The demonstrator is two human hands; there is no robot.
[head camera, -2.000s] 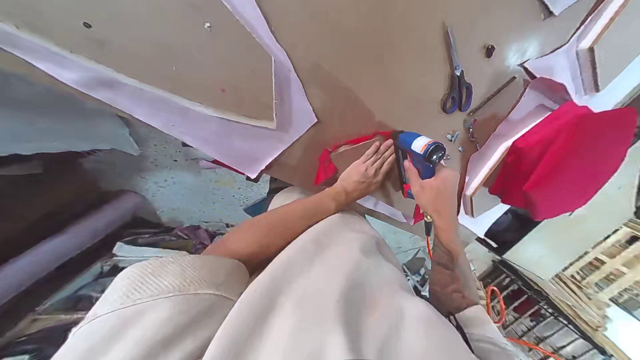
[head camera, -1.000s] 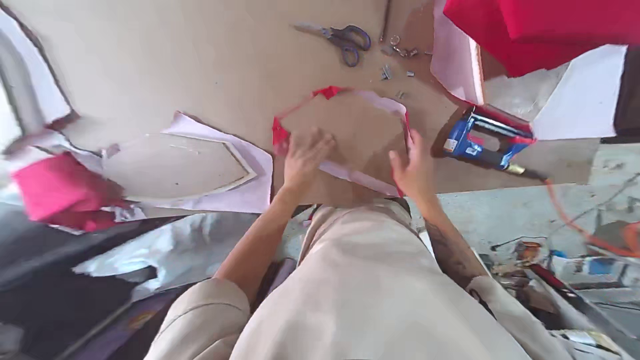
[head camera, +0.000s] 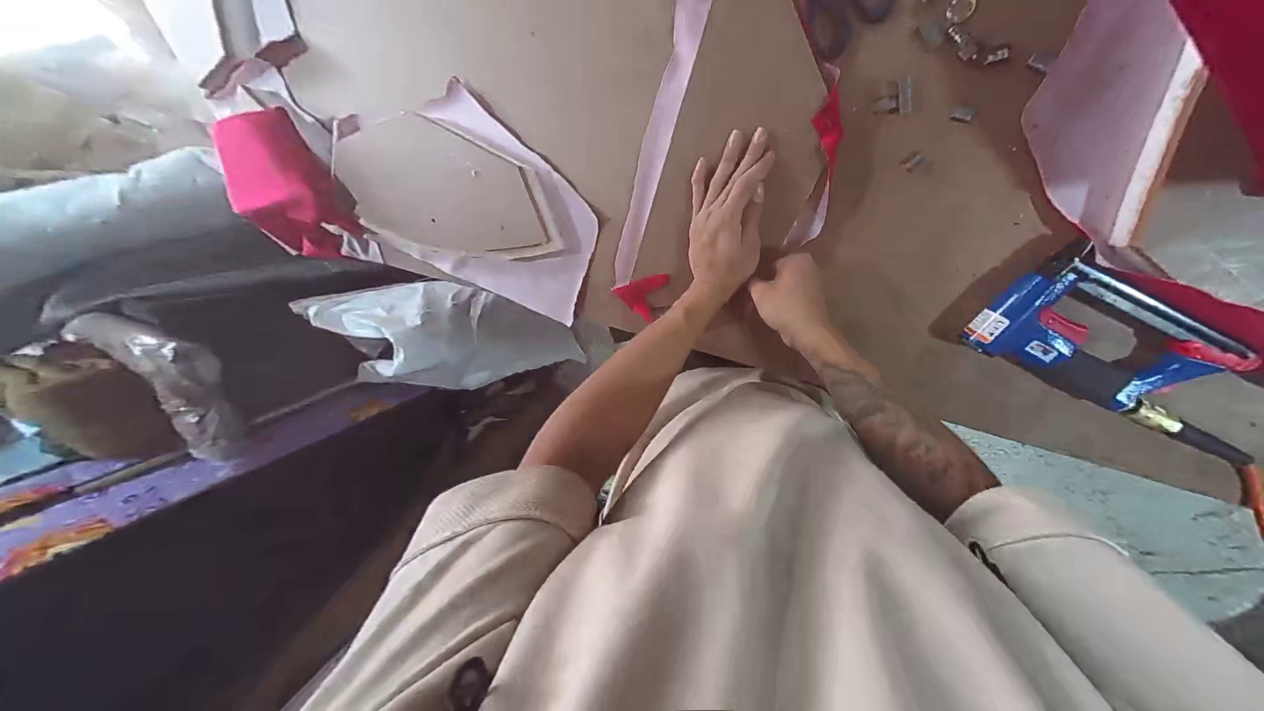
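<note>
A flat brown panel (head camera: 736, 84), edged with folded pale pink strips and red fabric corners, lies on the work table in front of me. My left hand (head camera: 729, 222) rests palm down on the panel, its fingers extended forward and close together. Just to its right, my right hand (head camera: 793, 294) is curled at the panel's near edge; whether its fingers pinch the edge material is hidden. A blue pneumatic stapler (head camera: 1047, 331) lies on the table to the right, away from both hands.
A second panel (head camera: 444, 188) on pale pink material with bright pink fabric (head camera: 272, 178) lies at left. Small metal pieces (head camera: 897, 97) and blurred scissors (head camera: 839, 20) are at the far right. A padded piece (head camera: 1116, 128) stands near red fabric (head camera: 1229, 79). Crumpled plastic (head camera: 444, 331) hangs at the near-left edge.
The stapler, held in my right hand two seconds ago, lies on the table. The panel has been turned since one second ago, and my hands have moved closer together. The view has shifted.
</note>
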